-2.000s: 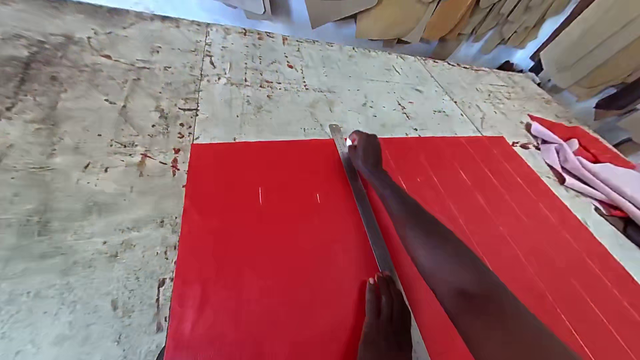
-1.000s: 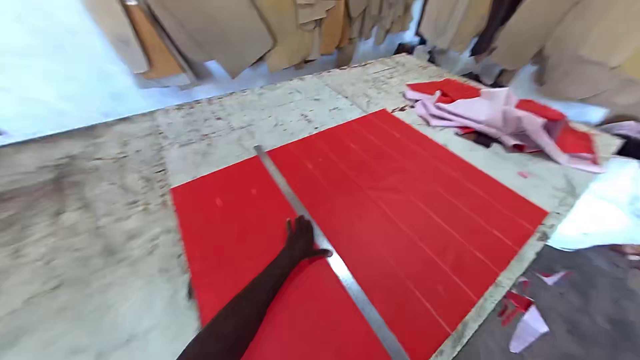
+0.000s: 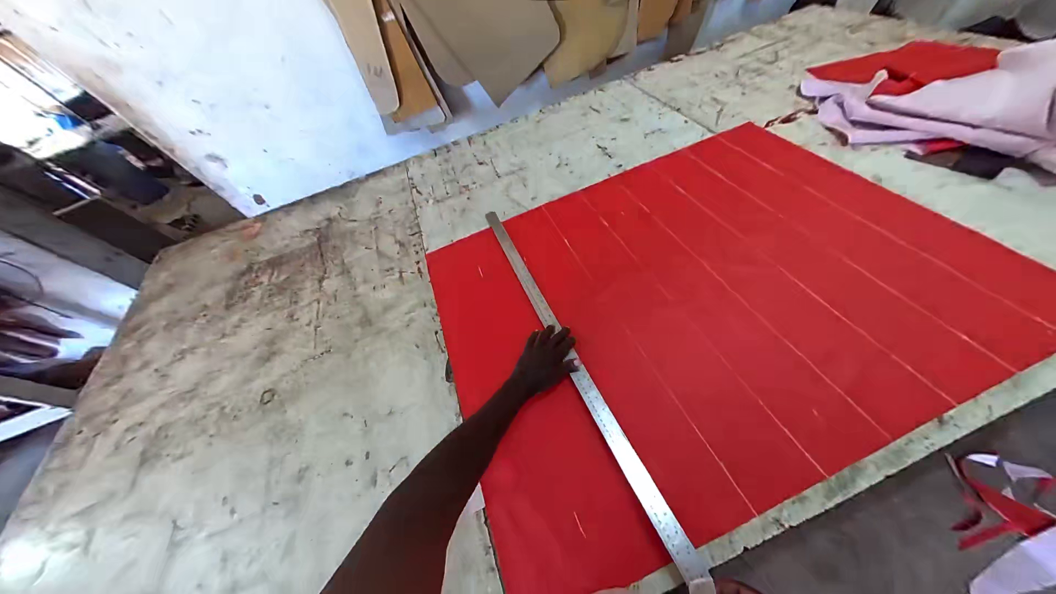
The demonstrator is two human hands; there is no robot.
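A large sheet of red material (image 3: pixel 792 330), marked with several pale lines, lies flat on the worktable. Across its left part runs a long metal ruler (image 3: pixel 615 437), slanting from the far edge to the near edge. My left hand (image 3: pixel 544 360) grips the ruler near its middle, fingers over the metal and thumb at its right side. At the bottom edge of the view, beside the ruler's near end, a small part of what looks like my right hand (image 3: pixel 734 586) shows; its fingers are hidden. Short pale marks lie left of the ruler.
The worn worktable (image 3: pixel 272 363) extends left. Crumpled pink and red material (image 3: pixel 949 107) lies at the back right. Brown pattern pieces (image 3: pixel 495 41) hang by the white wall (image 3: pixel 231 91). Red and pale scraps (image 3: pixel 1011 511) lie below the table's near edge at right.
Two seconds ago my right hand was at the ruler's far end, and it has left there. The ruler now lies further left on the red sheet. The view has swung considerably.
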